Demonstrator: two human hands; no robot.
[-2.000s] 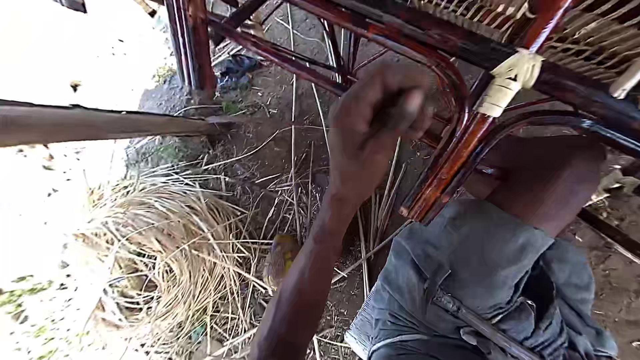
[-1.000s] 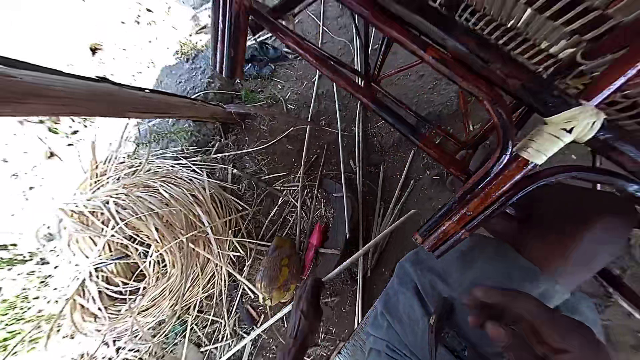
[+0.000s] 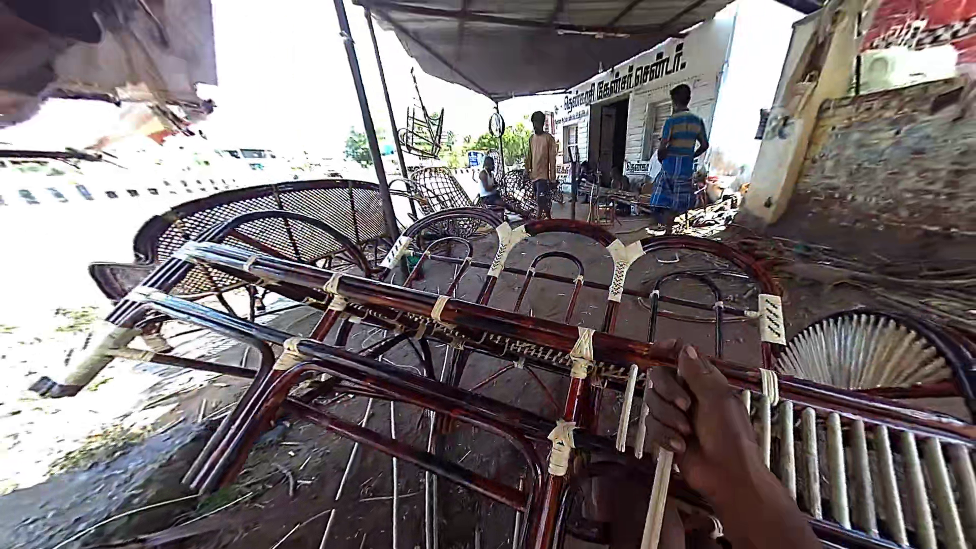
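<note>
My right hand [image 3: 709,427] comes in from the lower right, its fingers curled around a pale cane strip [image 3: 657,496] close under the long glossy brown rail of a cane furniture frame [image 3: 496,320]. The thumb points up against the rail. Short pale strip ends [image 3: 627,408] hang just left of the fingers. Pale cane bindings [image 3: 582,353] wrap the joints nearby. To the right of the hand runs a row of pale cane slats [image 3: 839,465]. My left hand cannot be made out; a dark brown patch below the rail is unclear.
Arched frame backs [image 3: 557,229] stand just beyond the rail, with a woven cane settee [image 3: 305,221] at left and a round slatted piece [image 3: 862,354] at right. Metal poles [image 3: 366,114] hold up an awning. Several people are farther back, one in a striped shirt [image 3: 682,137].
The view has swung up sharply from the ground and the heap of cane strips to the frame and yard. My right hand is now at the rail with a strip in it.
</note>
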